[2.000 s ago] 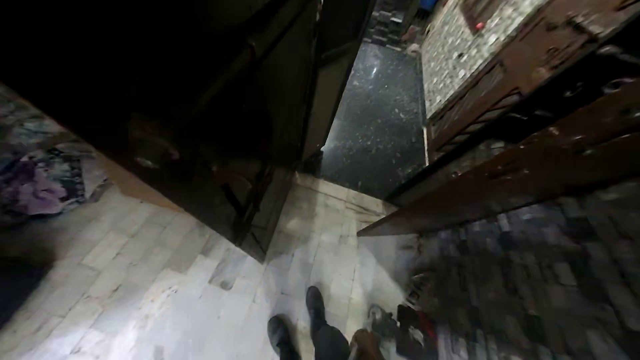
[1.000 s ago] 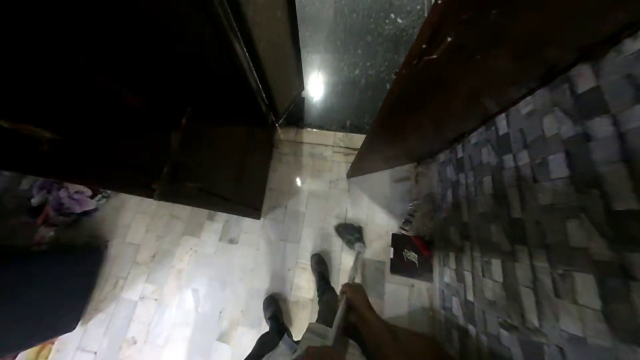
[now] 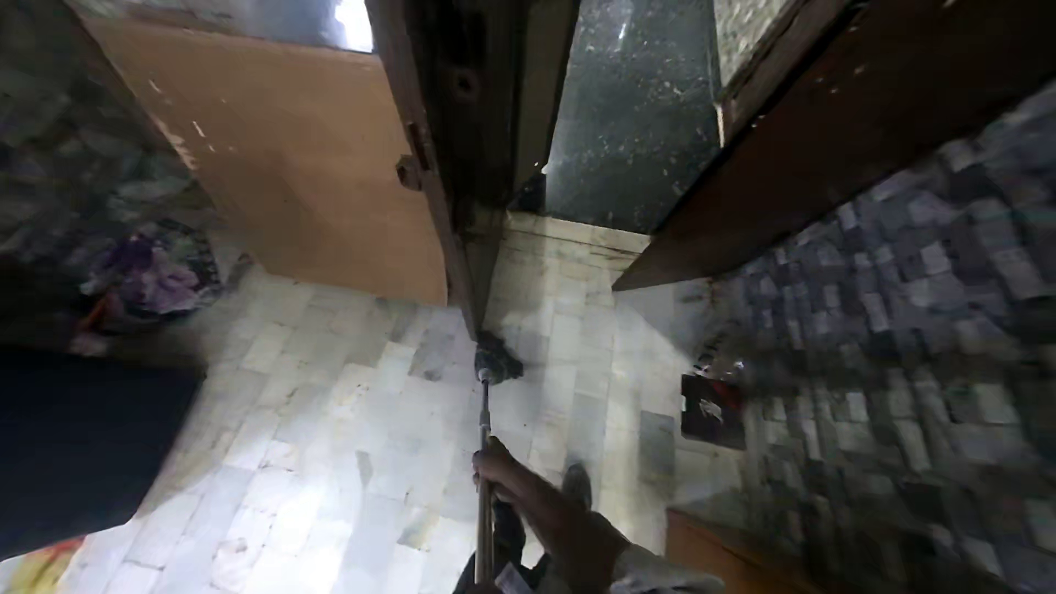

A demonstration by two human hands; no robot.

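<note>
My right hand [image 3: 497,470] is wrapped around the metal handle [image 3: 484,520] of a mop, below the middle of the view. The dark mop head [image 3: 497,360] rests on the tiled floor, right by the lower corner of the left door leaf [image 3: 330,173]. At the very bottom edge a small part of my left hand [image 3: 483,588] shows at the lower handle; its fingers are mostly cut off by the frame. My dark shoe [image 3: 577,485] stands on the floor to the right of the handle.
On the right stands a dark brown door leaf [image 3: 784,140]. Between the leaves lies a doorway with a dark stone floor [image 3: 635,124]. A dark box [image 3: 711,411] sits by the stone-patterned wall [image 3: 899,346]. Purple cloth [image 3: 157,272] and a dark piece of furniture [image 3: 82,445] are at left.
The mop head has moved left, from open floor near the box to the left door leaf's corner. That leaf now shows its light brown face. The view has shifted.
</note>
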